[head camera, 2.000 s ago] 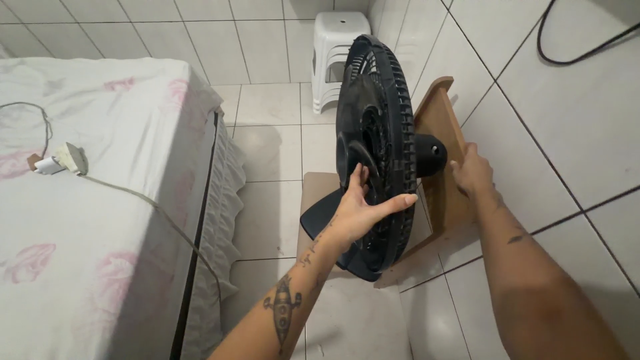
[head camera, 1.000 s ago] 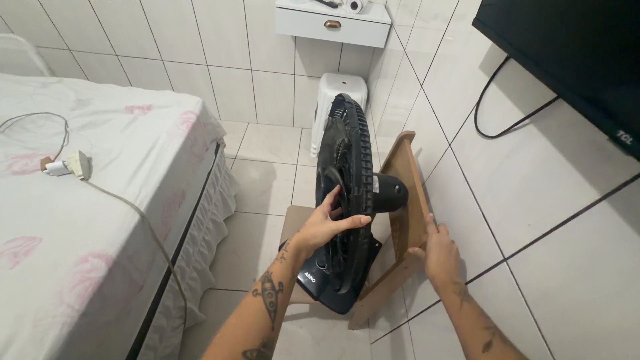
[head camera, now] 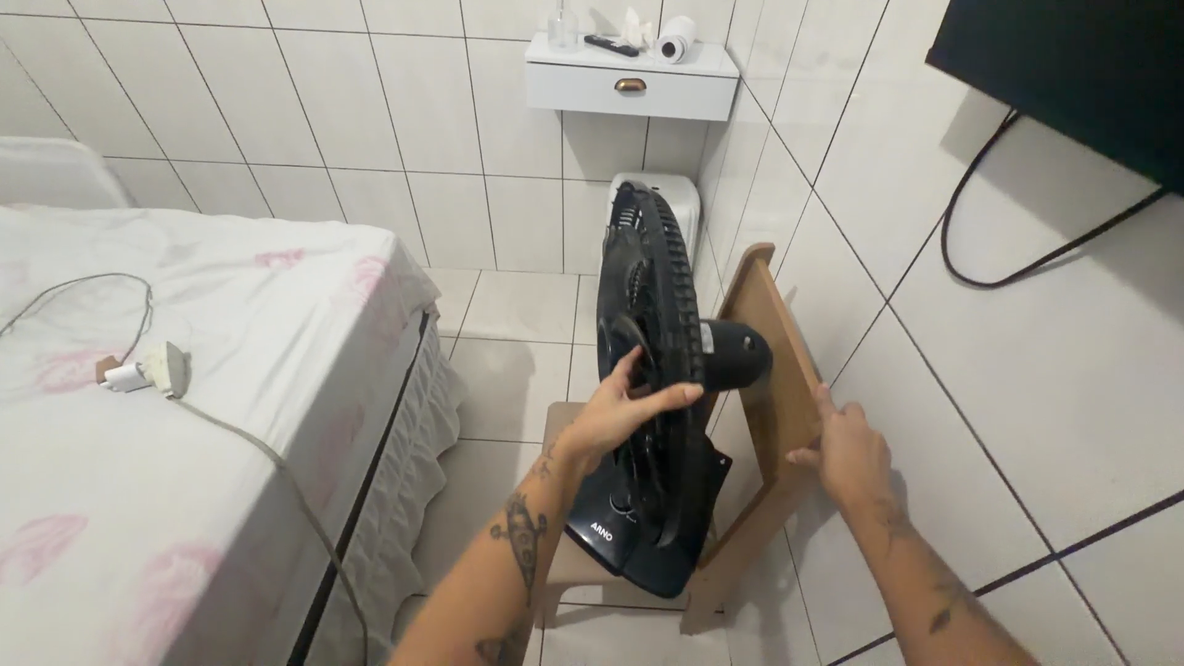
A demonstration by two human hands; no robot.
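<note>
A black Arno electric fan (head camera: pixel 680 305) stands on the seat of a wooden chair (head camera: pixel 786 351), its grille turned side-on and its motor housing toward the chair's backrest. My left hand (head camera: pixel 629 407) grips the rim of the fan's grille, the thumb across the edge and the fingers at the front. My right hand (head camera: pixel 846 449) holds the edge of the chair's backrest near the tiled wall. The fan's base is partly hidden behind my left forearm and the grille.
At left is a bed (head camera: pixel 231 268) with a plug adapter (head camera: pixel 165 370) and cord on it. Behind the fan stands a white plastic stool (head camera: pixel 680 199). A white wall drawer (head camera: pixel 638 88) hangs above. A television (head camera: pixel 1073 83) with a dangling black cable is at upper right.
The view has tilted up, bringing the wall drawer and television into sight. Both hands keep their holds on the fan and the chair's backrest.
</note>
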